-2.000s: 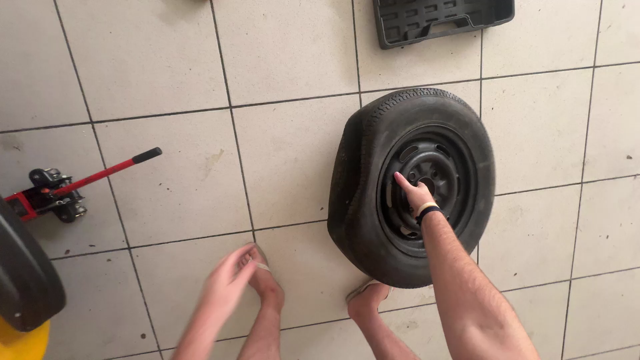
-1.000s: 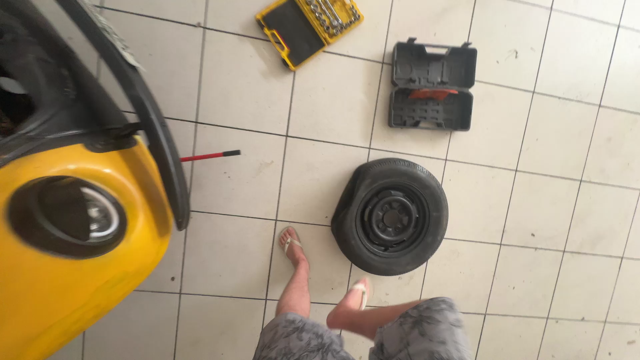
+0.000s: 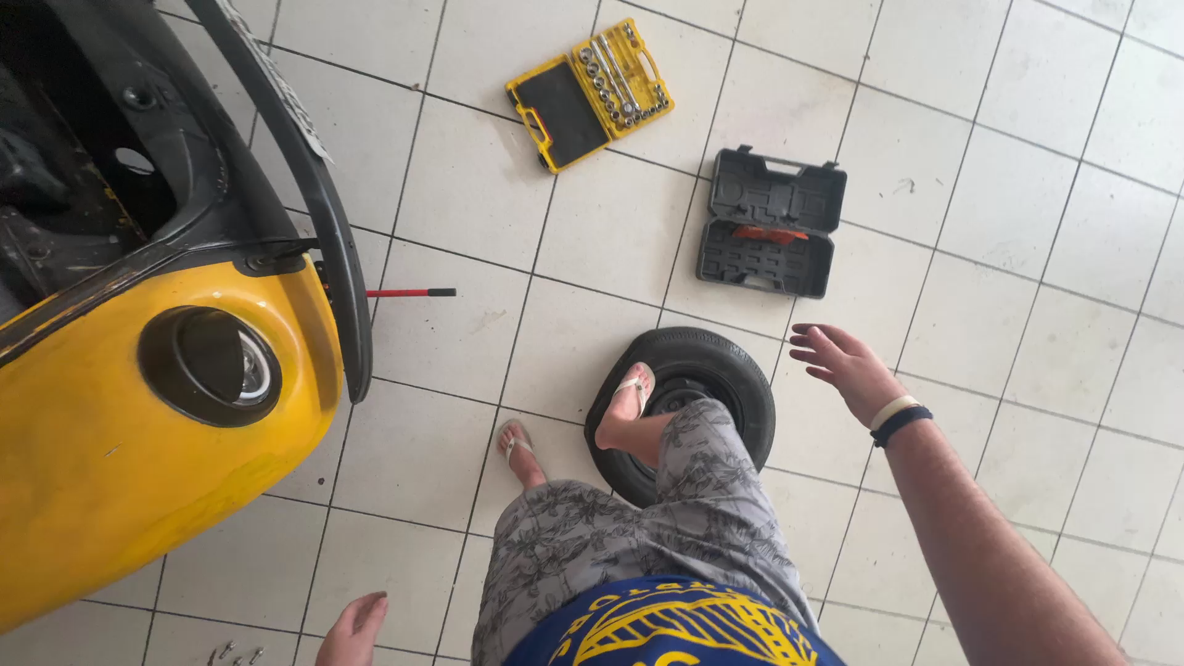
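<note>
A black tire on a steel wheel [image 3: 731, 370] lies flat on the tiled floor, its left side misshapen. My right foot in a flip-flop [image 3: 633, 393] rests on its upper left part, and my leg hides some of the rim. Up and to the right of the tire, my right hand [image 3: 844, 368] is held out with spread fingers and nothing in it, a dark and a light band on the wrist. My left hand [image 3: 353, 631] shows only partly at the bottom edge, held away from everything; whether its fingers are apart or closed is unclear.
A yellow car front with a round headlight [image 3: 250, 365] and black bumper [image 3: 344, 268] fills the left side. A red jack handle [image 3: 407, 293] sticks out beneath it. Ahead lie an open yellow socket set [image 3: 606, 92] and an open black case [image 3: 772, 222]. Small bolts [image 3: 236, 653] lie at bottom left.
My right hand was on the wheel two seconds ago and is now off it. My right foot has moved from the floor beside the tire onto it. The view has become higher and wider.
</note>
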